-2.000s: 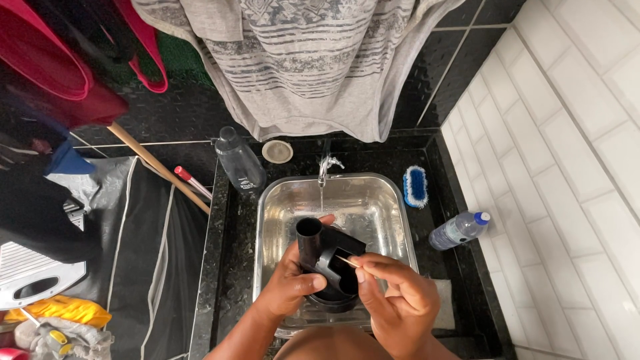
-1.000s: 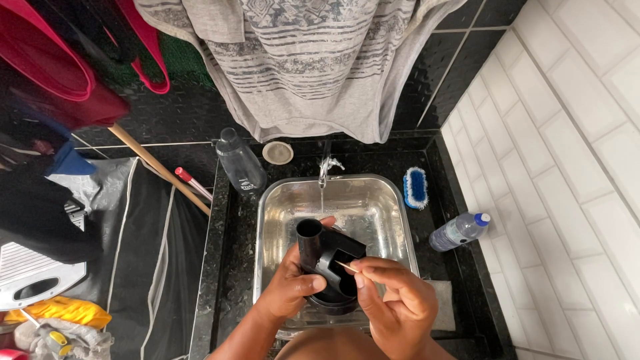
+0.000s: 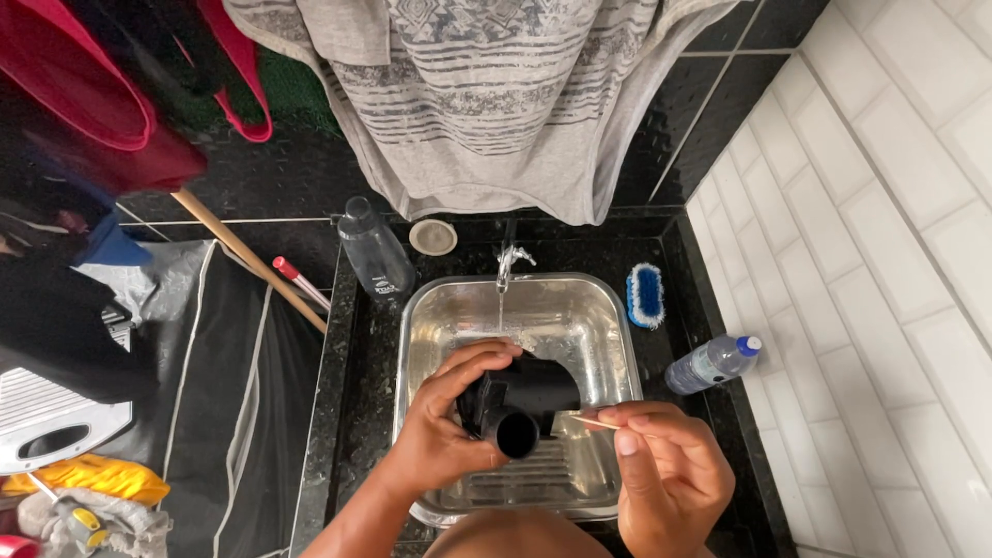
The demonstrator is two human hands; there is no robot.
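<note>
My left hand point(image 3: 448, 422) grips a black plastic part point(image 3: 535, 387) with a round tube opening, held over the stainless steel sink point(image 3: 597, 310). The tube's mouth faces me. Between the thumb and fingers of my right hand point(image 3: 670, 465) is a thin wooden stick point(image 3: 595, 421), its tip close to the right side of the black part; whether it touches cannot be told. Behind the part, a thin stream of water runs from the metal faucet point(image 3: 506, 263) into the sink.
Around the sink stand a dark bottle point(image 3: 376, 252), a round drain strainer point(image 3: 433, 237), a blue brush with white bristles point(image 3: 645, 295) and a clear plastic bottle point(image 3: 711, 364). A grey patterned shirt point(image 3: 496, 116) hangs above the faucet. White tiles rise at the right.
The black part has been turned in my left hand, so its tube opening now points toward me. The stick has come out from over the part's opening to its right side.
</note>
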